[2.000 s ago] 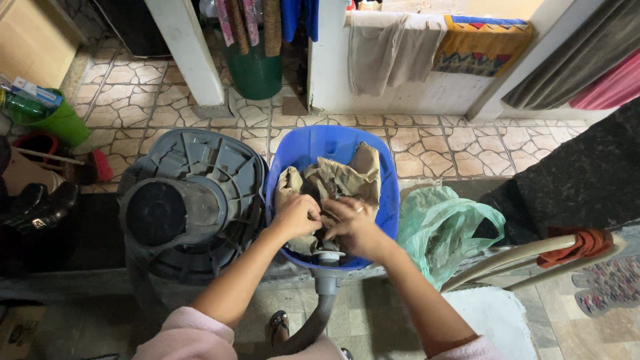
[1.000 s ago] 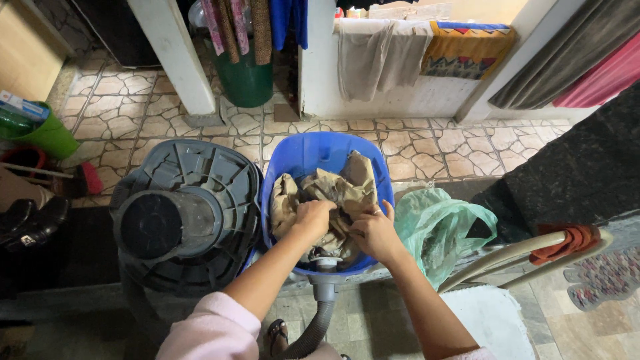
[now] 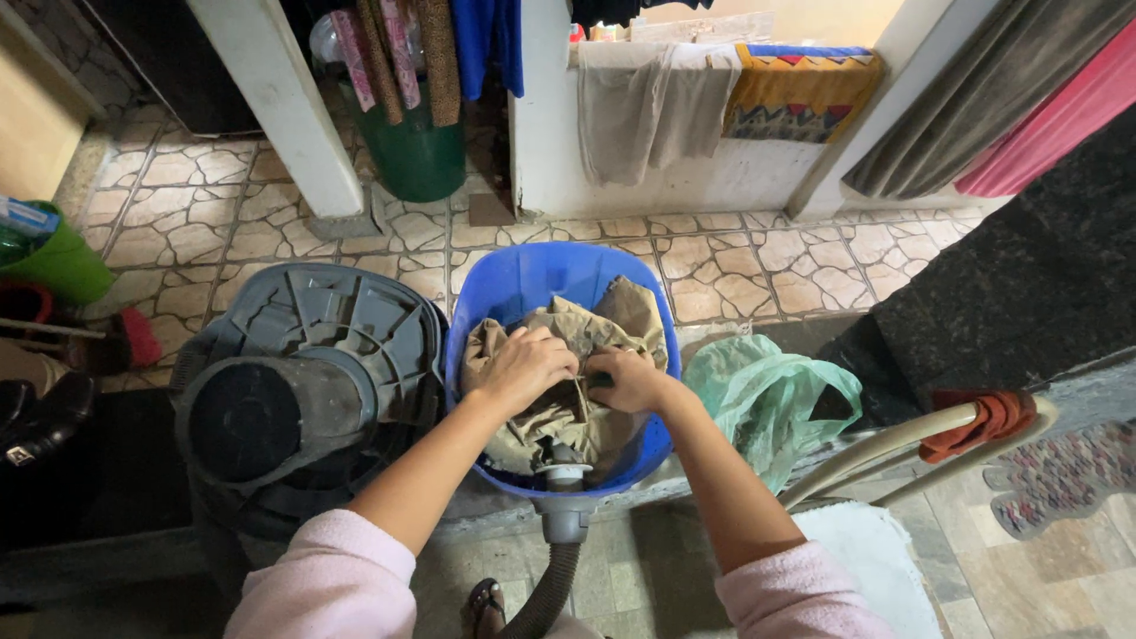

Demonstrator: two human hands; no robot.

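Note:
A blue plastic vacuum cleaner tub (image 3: pixel 568 257) stands in front of me, with a crumpled, dirty tan dust bag (image 3: pixel 630 311) inside it. My left hand (image 3: pixel 531 366) grips the bag's material near its middle, and my right hand (image 3: pixel 626 377) pinches it just to the right. A narrow fold stands up between them. At the tub's near side, a grey hose connector (image 3: pixel 565 519) joins a ribbed hose (image 3: pixel 555 581) that runs down toward my foot. Left of the tub lies the grey vacuum motor head (image 3: pixel 346 319), its dark round part facing up.
A green plastic bag (image 3: pixel 754 399) lies right of the tub. Beside it are a chair's curved frame with an orange cloth (image 3: pixel 976 422) and a white seat (image 3: pixel 861 550). A green bucket (image 3: pixel 53 262) and a red-bristled brush (image 3: pixel 140 337) are at far left. Black shoes (image 3: pixel 53 417) sit below them.
Both hands stay at the dust bag and have shifted slightly over it. The right hand's fingers, spread two seconds ago, are now drawn in on the material.

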